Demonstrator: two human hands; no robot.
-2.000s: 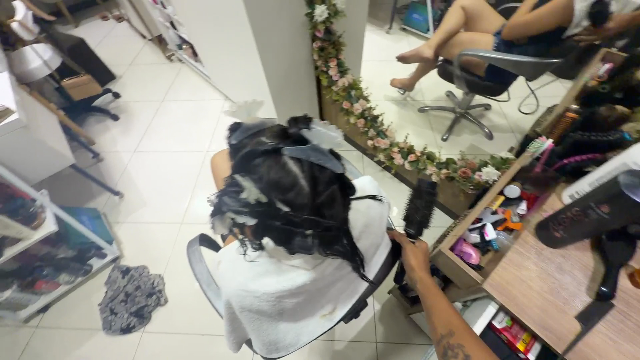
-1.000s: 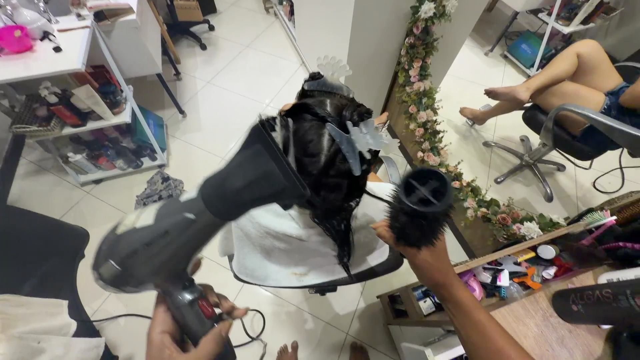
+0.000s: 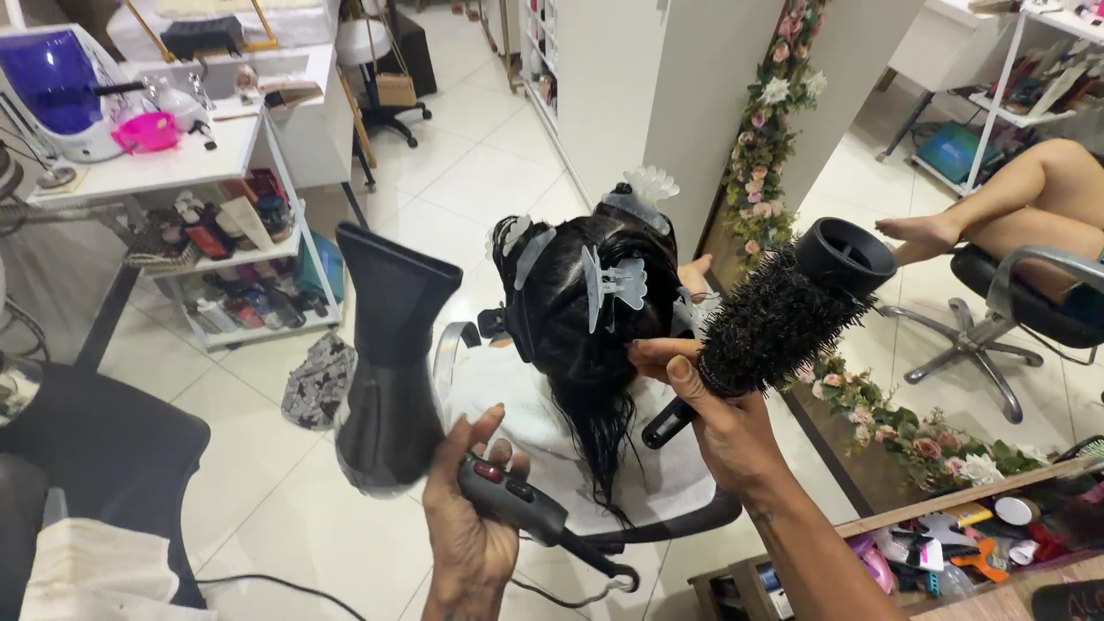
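Observation:
A seated person's dark damp hair (image 3: pixel 569 345) is sectioned with pale clips (image 3: pixel 614 289), and its loose ends hang over a white towel (image 3: pixel 509 405). My left hand (image 3: pixel 474 509) grips the handle of a black hair dryer (image 3: pixel 388 371), whose flat nozzle points up, left of the head. In my right hand (image 3: pixel 724 414) is a black round hairbrush (image 3: pixel 785 319), its barrel tilted up to the right. The fingertips of that hand touch or nearly touch the hair at the back of the head; exact contact cannot be told.
A mirror edged with a flower garland (image 3: pixel 755 164) stands at the right. An open drawer (image 3: pixel 940 543) of clips and combs lies lower right. At the left are a shelf trolley (image 3: pixel 233 259) with bottles and a dark chair (image 3: pixel 103 483). Patterned cloth (image 3: pixel 319 379) and a cable (image 3: pixel 276 586) lie on the floor.
The dryer came into view held in my left hand, and its nozzle has since swung from pointing at the hair to pointing up. My right hand and brush have moved closer to the head.

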